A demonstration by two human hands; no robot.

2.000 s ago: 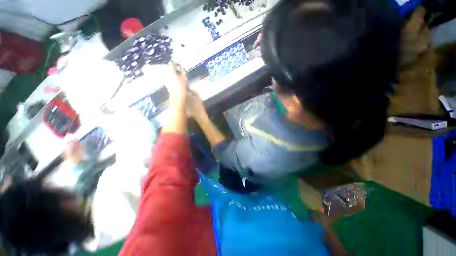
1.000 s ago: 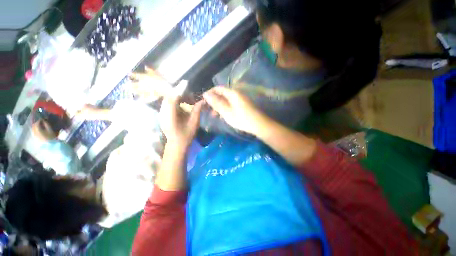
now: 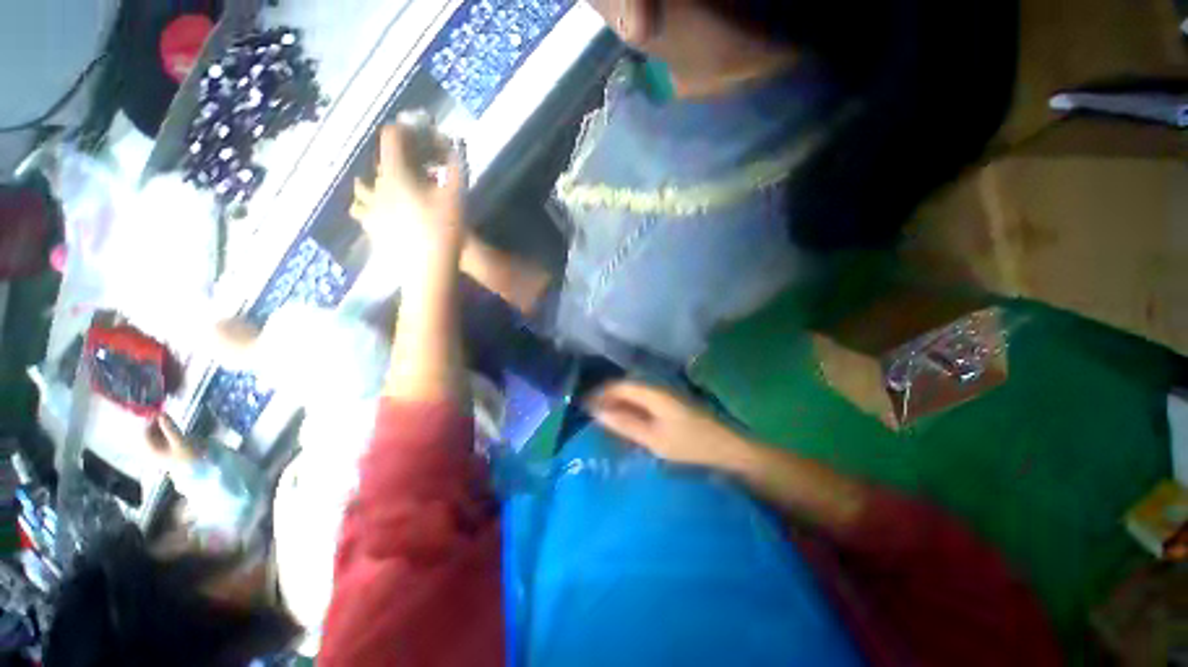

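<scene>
My left hand [image 3: 414, 189] is raised over the insertion line rail [image 3: 248, 241], between circuit board panels. Glare and blur hide whether its fingers hold anything. One speckled blue-white circuit board panel [image 3: 489, 50] lies above and right of the hand, another [image 3: 308, 276] below and left. A pile of small dark shiny components [image 3: 250, 115] lies on the white bench beyond the rail. My right hand [image 3: 651, 420] is low, at the top of my blue apron [image 3: 651, 560]; its palm is hidden and I cannot tell if it holds anything.
A person in grey [image 3: 691, 222] sits close on the right, and a person in white [image 3: 319, 482] on the left. A red parts bin [image 3: 128, 369] stands on the bench at left. A carton [image 3: 892, 358] with clear plastic is on the green floor at right.
My hands were close together in front of me and have moved apart. My left hand has gone up over the line; my right hand has dropped to the apron.
</scene>
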